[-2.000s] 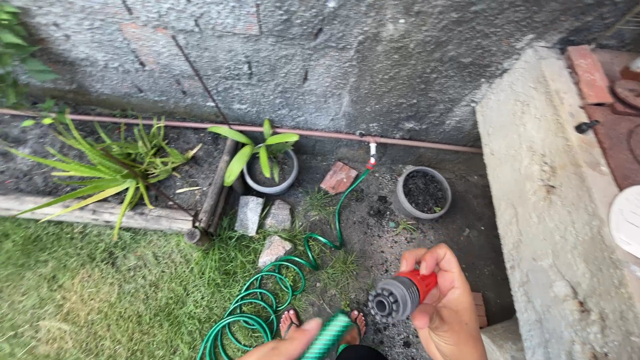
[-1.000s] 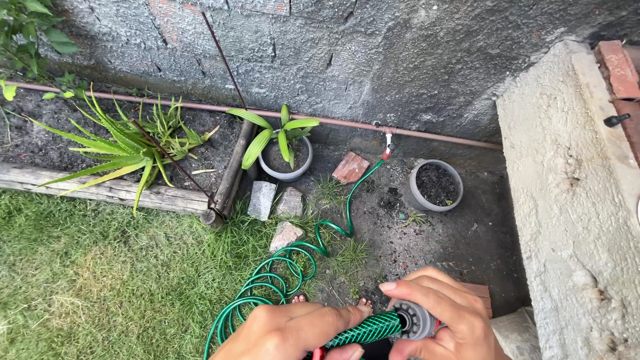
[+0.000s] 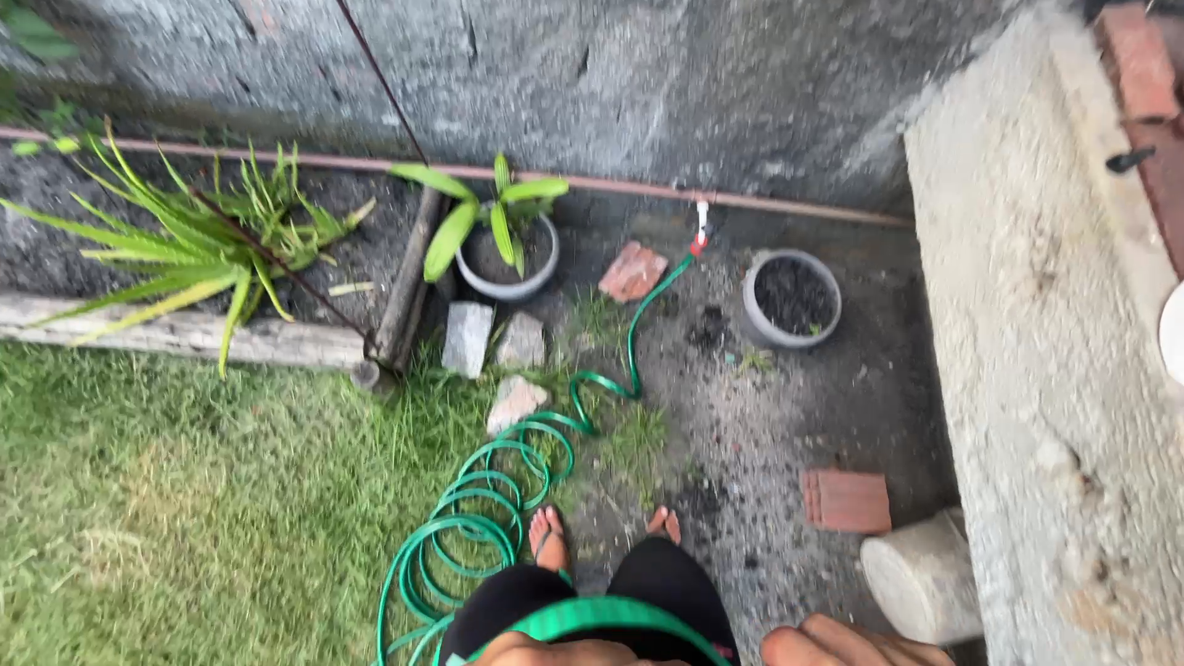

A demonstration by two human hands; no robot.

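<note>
At the bottom edge, my left hand is partly in view, its curled fingers at a raised, blurred arc of green garden hose. My right hand is at the bottom right, fingers bent; the frame cuts it off and what it holds is hidden. The red and grey hose fitting is out of sight. Beside my left foot lie loose hose coils, from which the hose runs up to a red connector on a white tap at the wall pipe.
A concrete ledge rises at the right, near a pot of dark soil, a reddish brick and a pale cylindrical object. A potted plant, stones and a timber-edged bed border the grass.
Both hands have moved down to the bottom edge. The hose fitting, held in my right hand in the first earlier frame and against the hose a second ago, has left view.
</note>
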